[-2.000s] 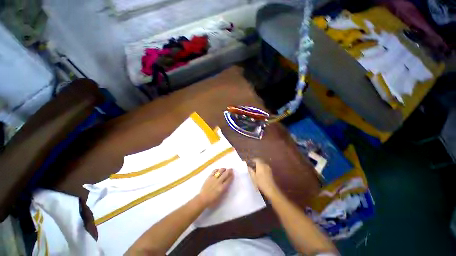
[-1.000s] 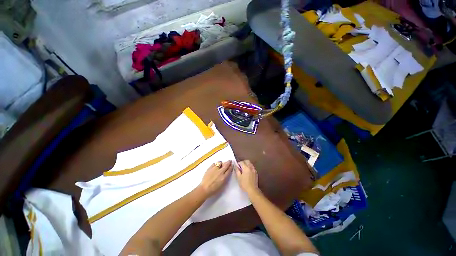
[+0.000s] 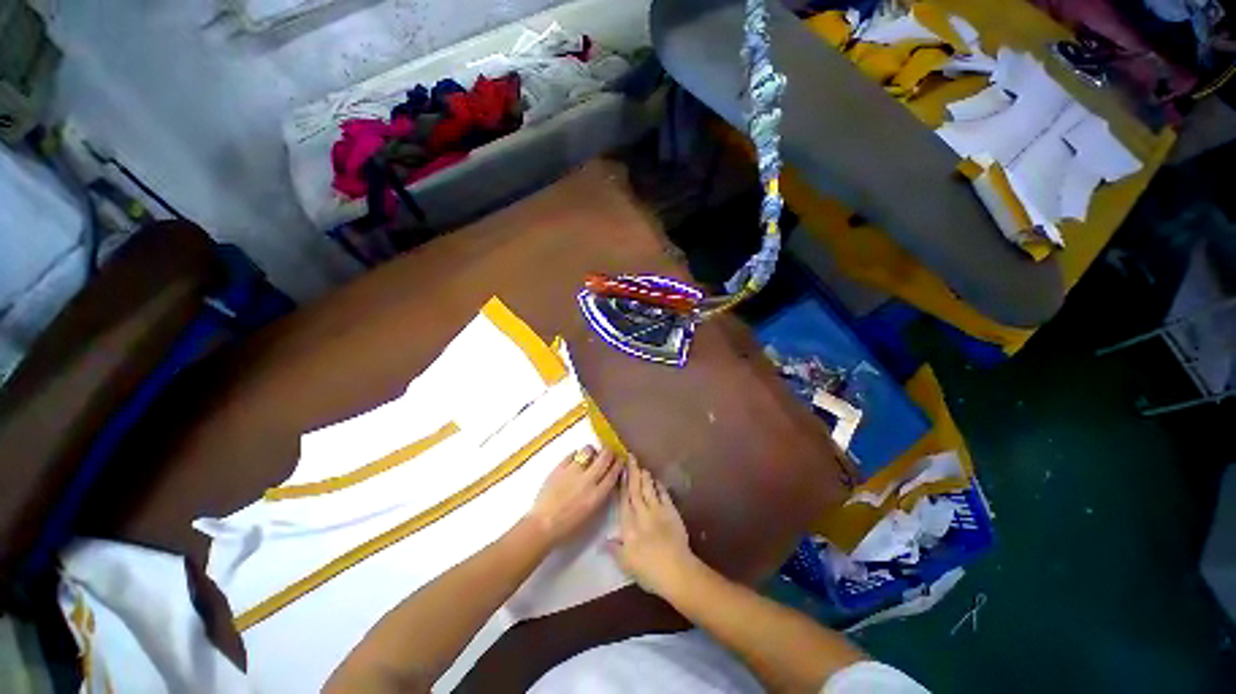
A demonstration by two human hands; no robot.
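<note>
The white garment panel [image 3: 447,542] lies wrong side up on the brown table, with mustard strips along its seams. A mustard band [image 3: 526,339] shows at its upper end. A narrow folded mustard edge [image 3: 605,423] runs down to my fingers. My left hand [image 3: 576,491], with a ring, presses flat on the panel beside this edge. My right hand [image 3: 651,526] is on the panel's right edge, fingertips at the fold; whether it pinches the cloth is hard to tell. The steam iron [image 3: 640,317] rests on the table above the panel, touched by neither hand.
A wrapped cord [image 3: 766,149] hangs to the iron. A grey padded board [image 3: 868,163] is at upper right, a brown padded form [image 3: 95,353] at left. A scrap trough [image 3: 305,176] stands by the wall. A blue crate [image 3: 969,522] holds pieces at lower right.
A mustard edge has been folded over onto the white side at the panel's right end. My right hand has moved from beside the edge onto the panel, close to my left hand.
</note>
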